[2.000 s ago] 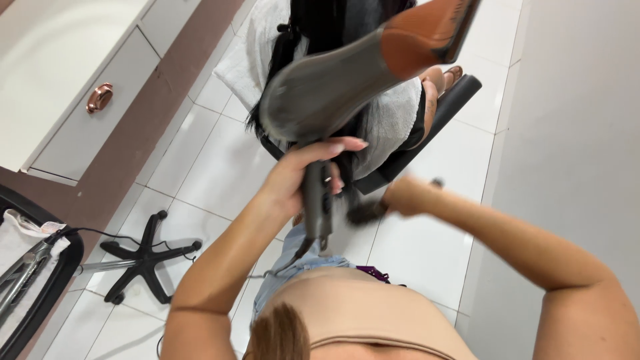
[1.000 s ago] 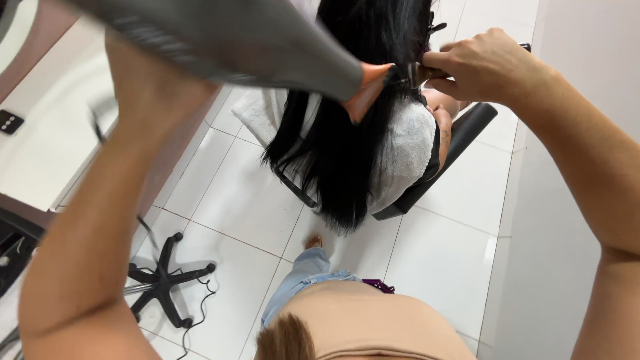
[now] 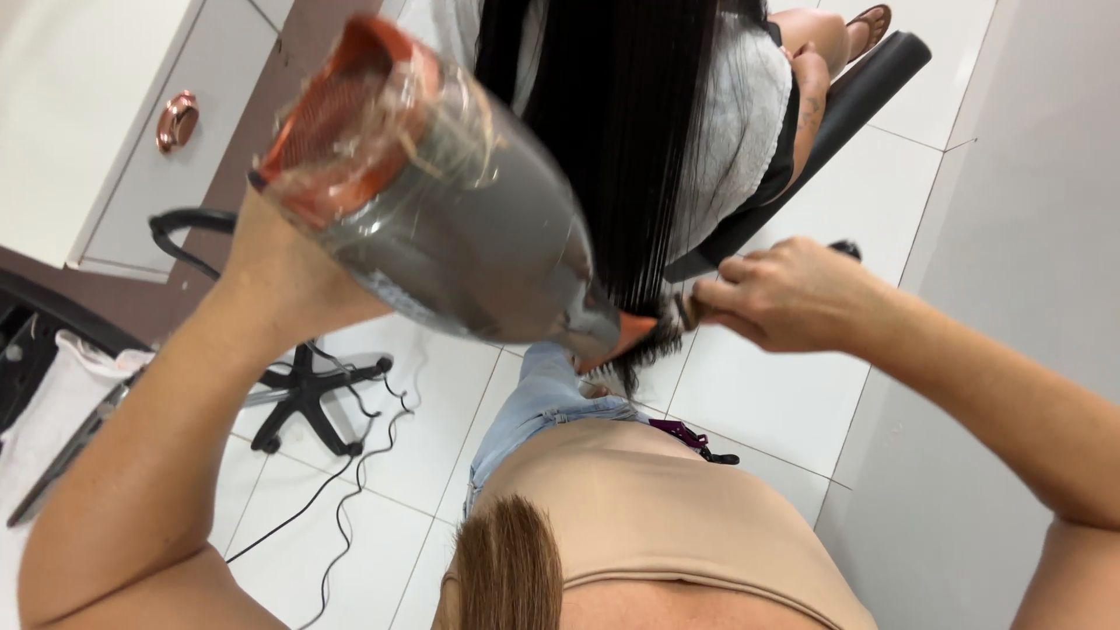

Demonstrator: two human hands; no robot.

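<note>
My left hand (image 3: 306, 271) grips a grey and orange hair dryer (image 3: 472, 219); the dryer's body hides most of its fingers. Its orange nozzle (image 3: 623, 339) is right beside a hairbrush (image 3: 674, 317), at the ends of a seated person's long black hair (image 3: 617, 149). Closed around the brush handle is my right hand (image 3: 787, 293). The hair is drawn down towards me, its ends over the bristles. A white towel (image 3: 739, 131) lies over the person's shoulders and back.
The person sits in a chair with a black armrest (image 3: 809, 144). At left are a white drawer unit (image 3: 144, 175), a black wheeled base (image 3: 311, 394), loose cables (image 3: 350, 499) and a trolley with a white cloth (image 3: 57, 402). A grey wall (image 3: 1032, 262) rises at right.
The brush in my right hand has moved down from high on the hair to its ends. The dryer has turned, and its nozzle now points at the hair ends.
</note>
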